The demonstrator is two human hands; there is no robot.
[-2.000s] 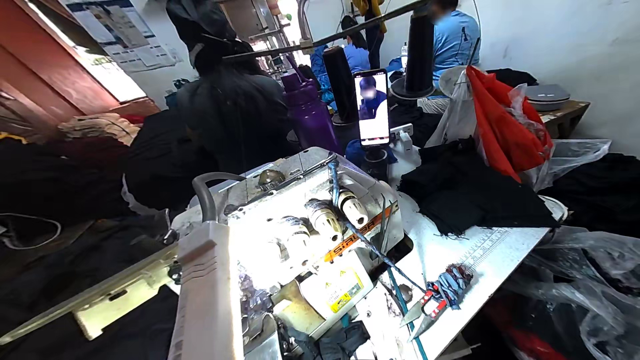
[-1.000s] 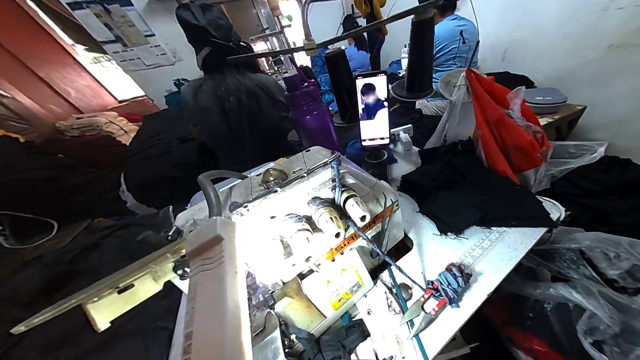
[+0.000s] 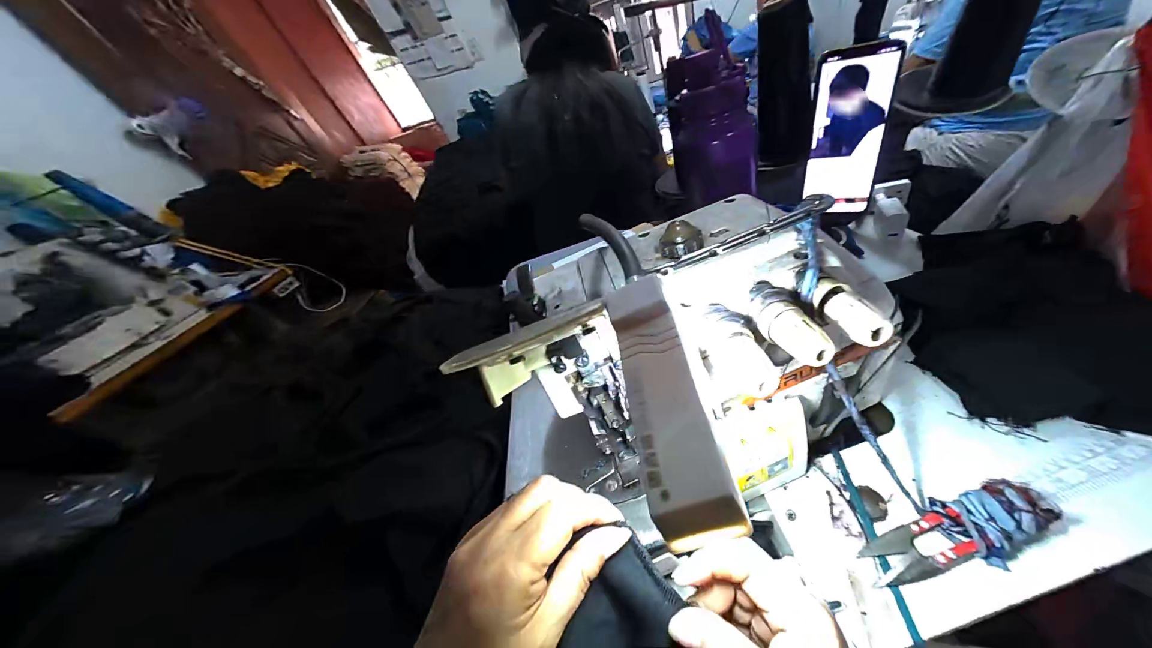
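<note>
My left hand point(image 3: 535, 567) pinches the upper edge of a black fabric piece point(image 3: 621, 589) between thumb and fingers. On the fabric's right edge, along a stitched seam, my right hand point(image 3: 751, 594) closes its fingertips. Both hands are low in the view, just in front of an overlock sewing machine point(image 3: 670, 414). The machine's needle area point(image 3: 607, 405) shows left of its lit white arm. Thread snips point(image 3: 927, 544) with cloth-wrapped handles lie on the white table point(image 3: 1008, 576), right of my right hand.
Black cloth point(image 3: 1026, 324) lies on the table's right part. Behind the machine stand a phone point(image 3: 850, 135) with a lit screen, a purple bottle point(image 3: 711, 135) and dark thread cones point(image 3: 783, 85). A person in dark clothes point(image 3: 576, 153) is beyond. Dark fabric point(image 3: 315, 504) fills the left.
Both my hands have come into view from below, holding black fabric; neither shows in the earlier frames. The view has shifted left and closer to the machine.
</note>
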